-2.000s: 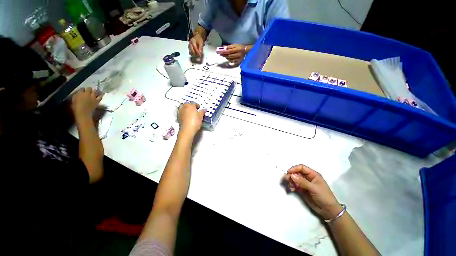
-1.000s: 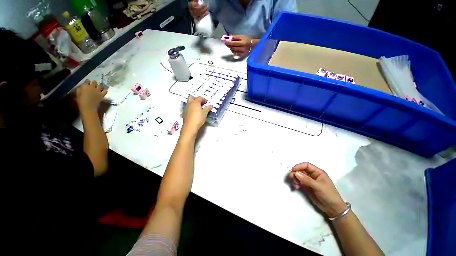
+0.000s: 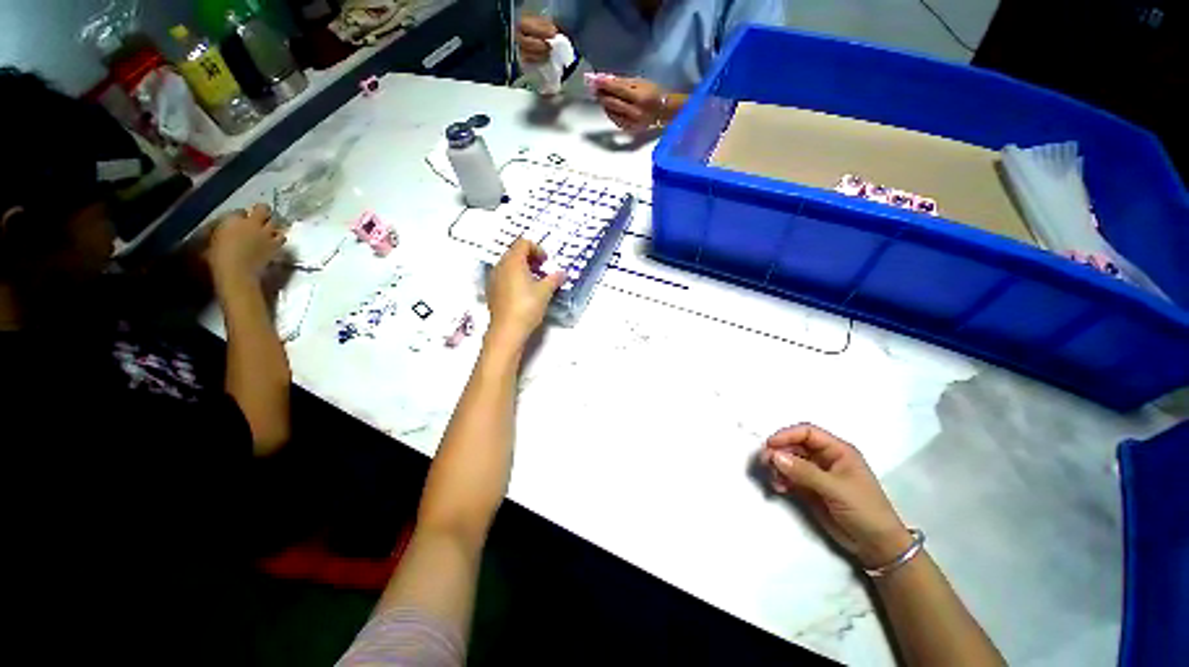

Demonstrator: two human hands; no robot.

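The clear plastic box (image 3: 574, 306) lies on the table with rows of white square pieces (image 3: 569, 211) on top. My left hand (image 3: 522, 293) reaches over the box's near left corner, fingertips at the squares. Whether a square is between its fingers cannot be told. My right hand (image 3: 828, 485) is above the table at the right, with thumb and fingertips pinched together. Something tiny may be at the fingertips, but it is too small to make out.
A small dispenser bottle (image 3: 475, 167) stands behind the box. A large blue bin (image 3: 835, 261) holds pink parts and a plastic bundle (image 3: 1051, 196). A second blue bin (image 3: 1160, 534) is at right. Pink housings (image 3: 374, 233) and loose parts (image 3: 365, 317) lie left. People sit left and opposite.
The view has shifted slightly. My left hand stays at the box with its fingers a little shifted on the squares. My right hand keeps its pinch. The person opposite has raised a white object.
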